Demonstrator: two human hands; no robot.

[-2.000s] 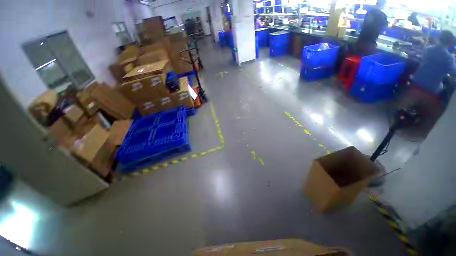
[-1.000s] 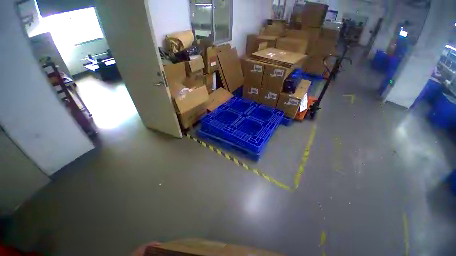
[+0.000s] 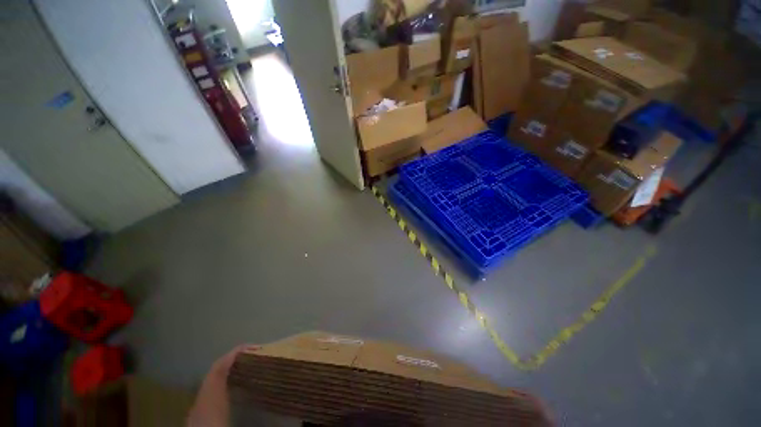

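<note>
A stack of flat cartons [image 3: 375, 379] with layered brown edges and white labels on its top sheet is at the bottom centre, held in front of me. My left hand [image 3: 214, 390] grips its left end, with the fingers partly out of sight. My right hand [image 3: 538, 406] is at its right end, small and mostly cut off by the bottom edge.
Blue plastic pallets [image 3: 492, 196] lie inside yellow floor tape, beside packed cartons [image 3: 576, 125] and a pallet jack [image 3: 697, 179]. Open cartons [image 3: 390, 138] stand by an open door [image 3: 313, 83]. Red plastic stools [image 3: 83, 307] and a blue crate [image 3: 29, 338] are at the left.
The view has turned left and tilted down. The pallets now appear nearer, and red stools show at the left. More of the held stack and my left hand has come into view.
</note>
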